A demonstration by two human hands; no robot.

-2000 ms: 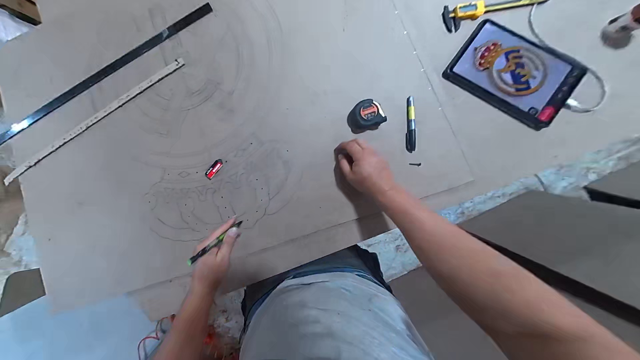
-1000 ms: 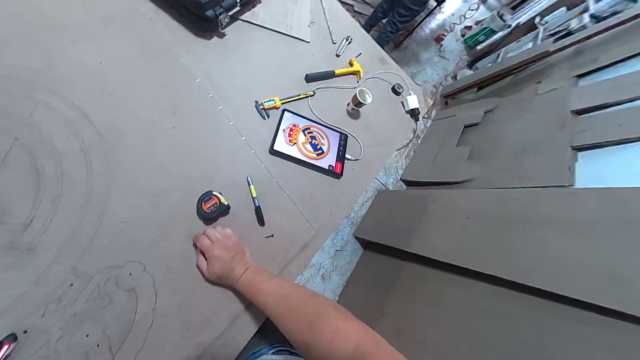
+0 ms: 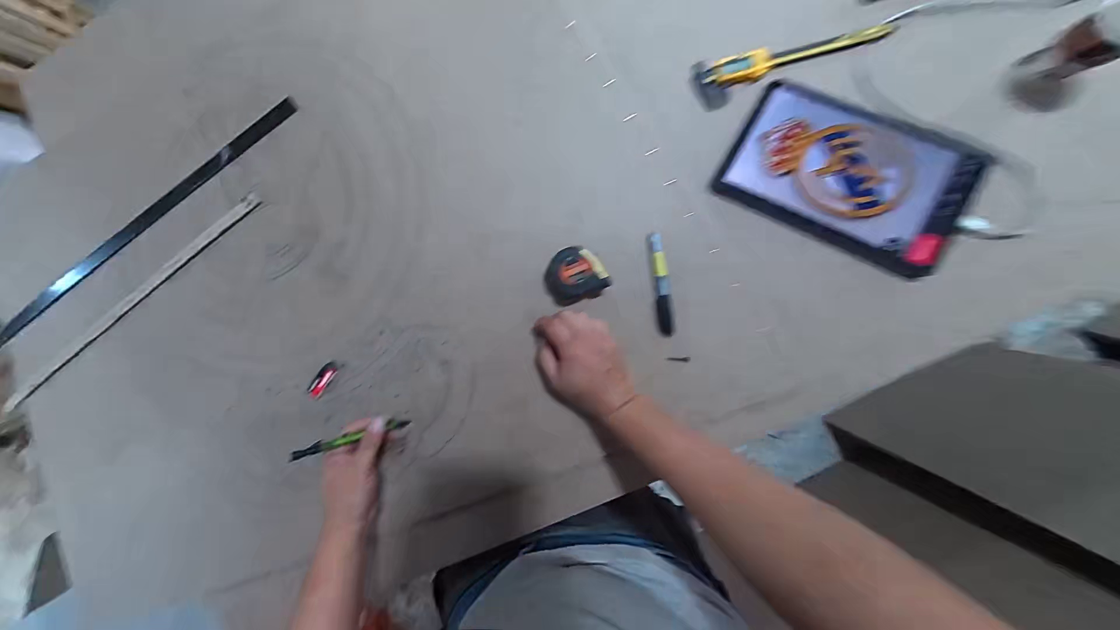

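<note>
My left hand (image 3: 353, 464) holds a green and black pencil or pen (image 3: 337, 444) over the curved outlines drawn on a large grey-brown board (image 3: 490, 157). A small red and black object (image 3: 323, 380) lies just above that hand. Resting on the board in loosely curled fingers, my right hand (image 3: 582, 360) shows nothing in its grasp. Directly above it sits a black tape measure (image 3: 576, 275). To its right lie a marker (image 3: 661, 284) and a small dark screw (image 3: 678, 359). A tablet (image 3: 849, 175) displays a crest with a crown.
At the left lie a black metal strip (image 3: 153, 214) and a pale ruler (image 3: 131, 297). A yellow caliper (image 3: 752, 67) is above the tablet, and a cable (image 3: 989, 229) runs from its edge. A cup (image 3: 1063, 54) stands at upper right. More boards (image 3: 980, 437) lie lower right.
The view swings right, then back left. Compared with two seconds ago, the pen in my left hand lies at a flatter angle. My right hand stays beside the tape measure.
</note>
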